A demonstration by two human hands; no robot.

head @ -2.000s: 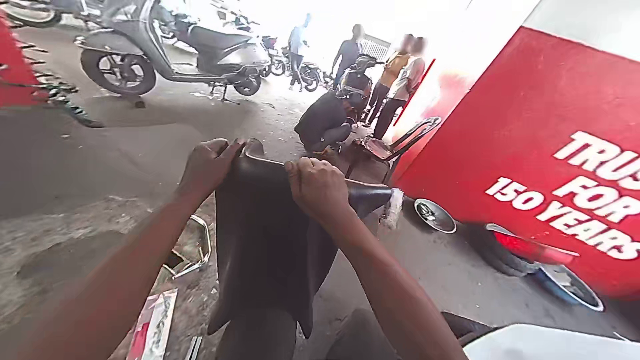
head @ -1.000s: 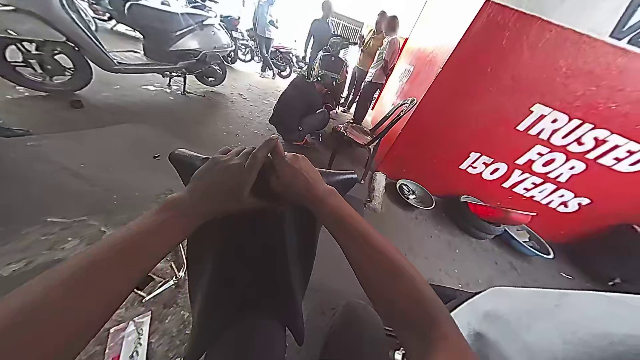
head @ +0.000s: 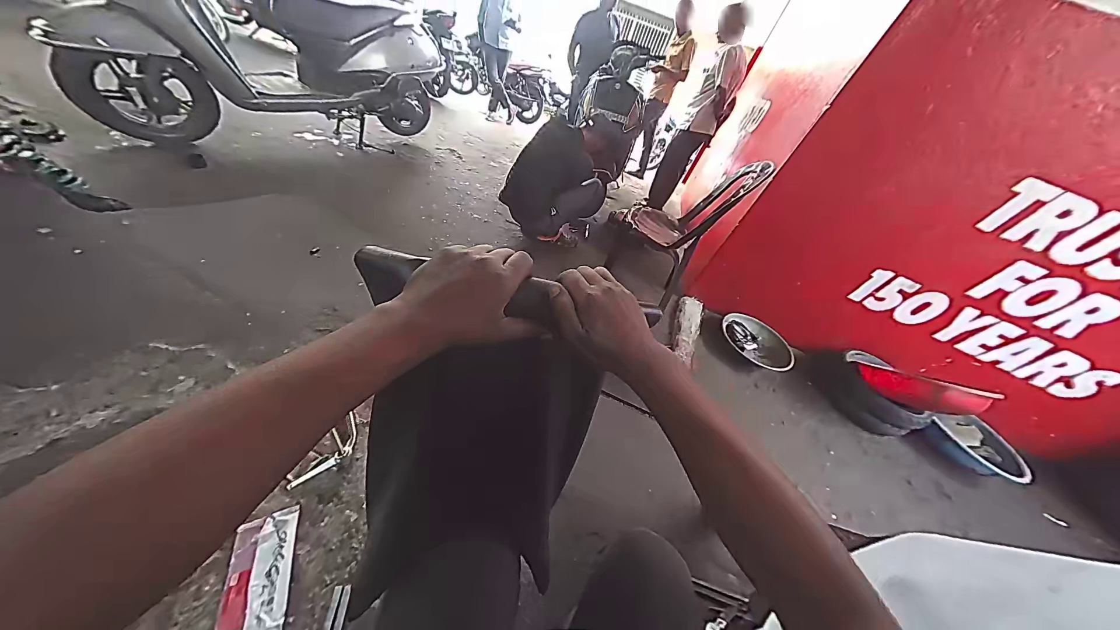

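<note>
A black motorcycle seat, its cover smooth and dark (head: 464, 437), stands upright over my legs, its wide end away from me. My left hand (head: 472, 293) lies over the far edge, fingers curled across it. Close beside it, my right hand (head: 604, 315) grips the same edge, thumb toward the left hand. A short stretch of the black edge shows between the two hands. The fingertips on the far side are hidden.
A silver scooter (head: 289, 61) is parked at upper left. A person (head: 551, 179) crouches ahead beside a metal-framed chair (head: 717, 206). Near the red wall (head: 875, 201) lie a metal bowl (head: 758, 342), a tyre (head: 875, 407) and a blue basin (head: 980, 451). A printed packet (head: 258, 569) lies at lower left.
Two seconds ago my hands were apart on the seat's far edge. They came together near its middle, and now a small gap shows between them.
</note>
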